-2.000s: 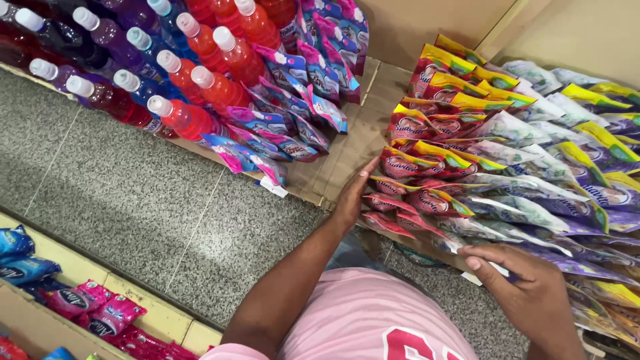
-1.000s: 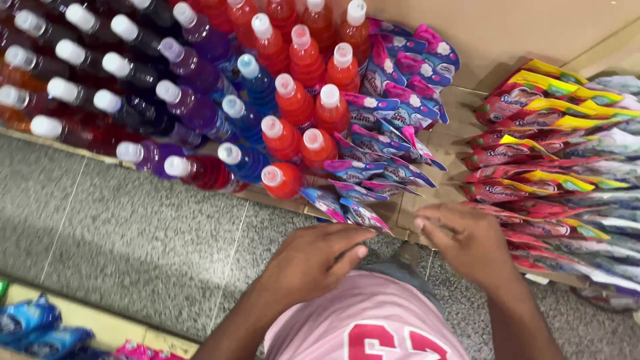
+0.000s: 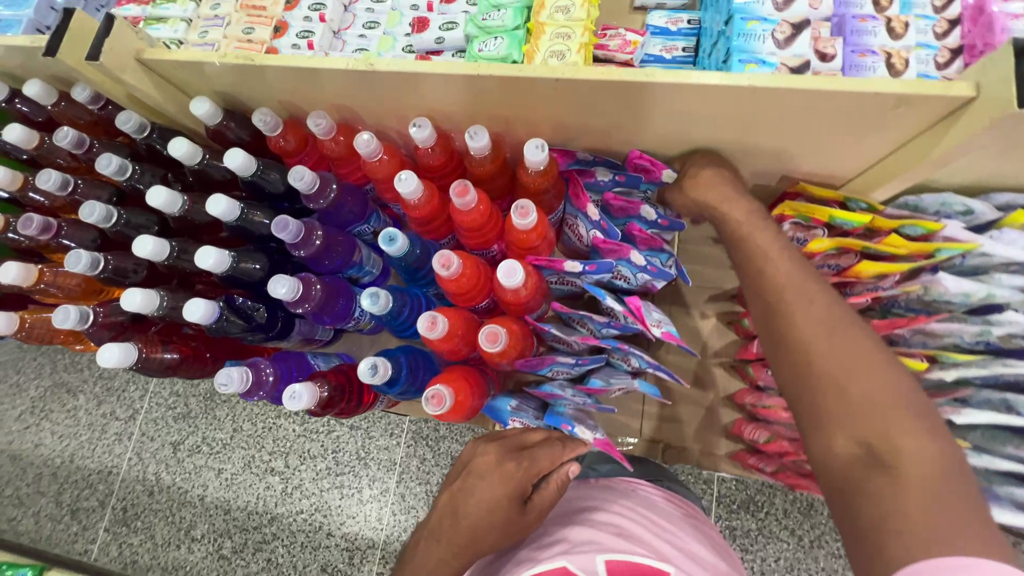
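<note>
My right hand (image 3: 704, 186) reaches to the back of the shelf, beside the rearmost blue and pink pouches (image 3: 640, 210); its fingertips are partly hidden, so whether it grips one cannot be told. At the shelf's front edge my left hand (image 3: 516, 480) rests against the front blue and pink pouch (image 3: 580, 424), fingers together and bent, the grip unclear. The pouches stand in rows between red bottles with white caps (image 3: 464, 280) on the left and a strip of bare cardboard (image 3: 688, 320) on the right.
Purple bottles (image 3: 320, 240), blue bottles (image 3: 404, 372) and dark bottles (image 3: 256, 264) fill the left side. Red and yellow pouches (image 3: 848, 240) stand under my right forearm, with whitish packets (image 3: 984, 320) beyond. Wrapped soap bars (image 3: 560, 32) lie on the upper shelf, behind its wooden edge (image 3: 512, 70).
My right hand has moved from the shelf front to the back, by the rear pouches. My left hand, earlier on the red pouches, is at the front blue ones. The view has shifted, showing the upper shelf.
</note>
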